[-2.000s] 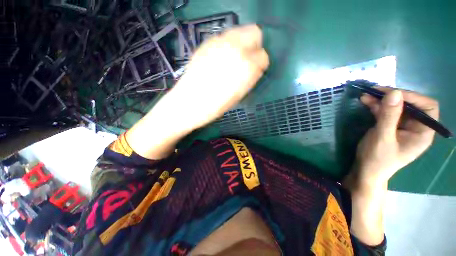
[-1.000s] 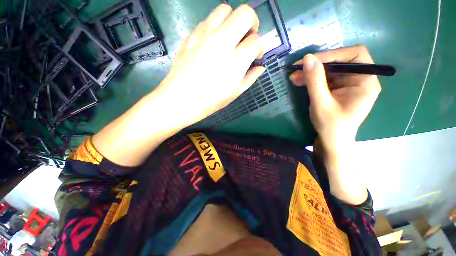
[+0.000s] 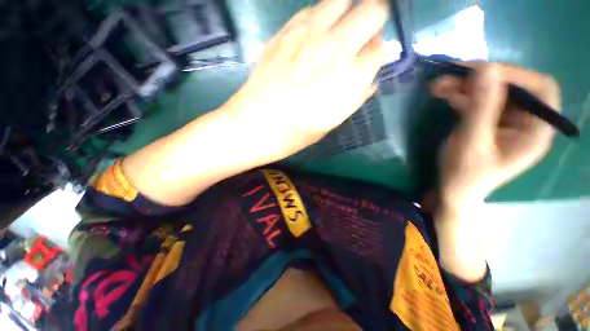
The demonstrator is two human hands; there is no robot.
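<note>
My left hand (image 3: 317, 77) holds a black plastic frame (image 3: 402, 39) above the bench; the frame is partly hidden by the hand and cut off by the top edge. My right hand (image 3: 498, 123) is blurred and holds black tweezers (image 3: 540, 111) like a pen, their thin tip pointing left near the frame's lower corner. A backing sheet (image 3: 362, 126) with rows of small dark pieces lies below the hands, its bright, glaring part behind the frame. Whether the tweezers hold a piece I cannot tell.
A tangled pile of black frames (image 3: 97, 71) lies at the left on the green bench top (image 3: 200, 103), with single frames at its right side. Red bins (image 3: 43, 253) stand below at the lower left. Cardboard boxes (image 3: 527, 317) are at the lower right.
My right hand with the tweezers has moved right, away from the sheet's rows. My left hand has moved slightly right, still holding the frame. The whole view has shifted too.
</note>
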